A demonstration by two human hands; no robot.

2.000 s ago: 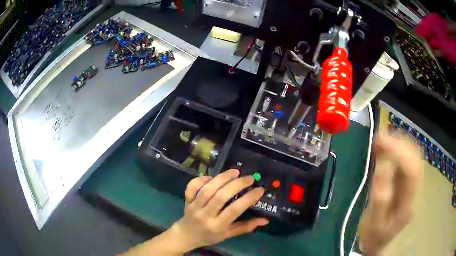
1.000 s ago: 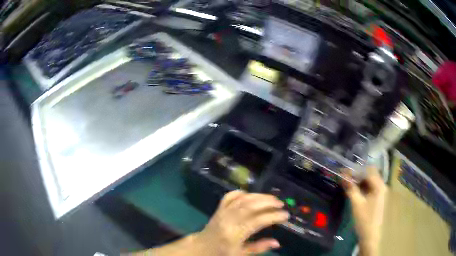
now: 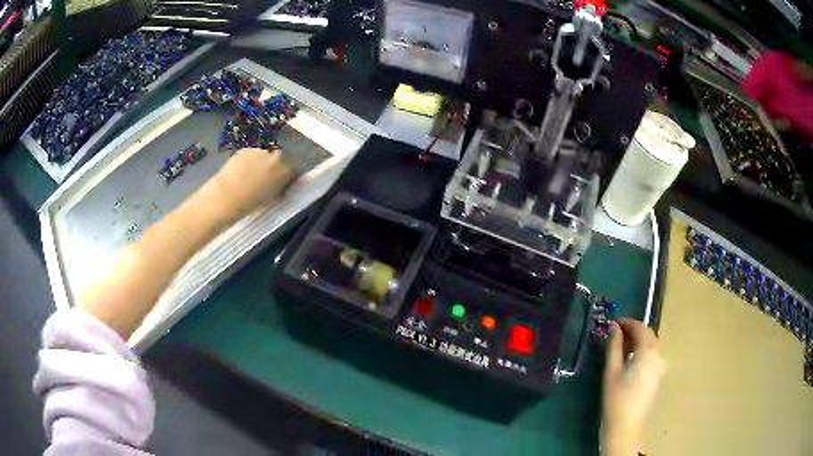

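The black test fixture (image 3: 495,321) stands in front of me, its clear pressure plate (image 3: 526,200) raised and the toggle clamp handle (image 3: 590,7) upright, cut by the top edge. My left hand (image 3: 254,183) reaches over the white-rimmed tray (image 3: 67,258), at the near side of a pile of circuit boards (image 3: 254,111); its fingertips are hidden, so its grip cannot be told. My right hand (image 3: 633,356) holds a small circuit board (image 3: 602,313) by its near end, right of the fixture's metal side handle (image 3: 584,334).
One loose board (image 3: 182,162) lies in the tray. A tan cardboard sheet (image 3: 722,374) at right bears a row of boards (image 3: 749,276). A white lidded cup (image 3: 649,169) with a white cable near it stands right of the fixture. A person's pink sleeve (image 3: 784,89) shows at upper right.
The clamp handle has gone from hanging down to upright, and the plate has risen. My left hand has moved from the fixture's front to the tray. My right hand now holds a board beside the fixture.
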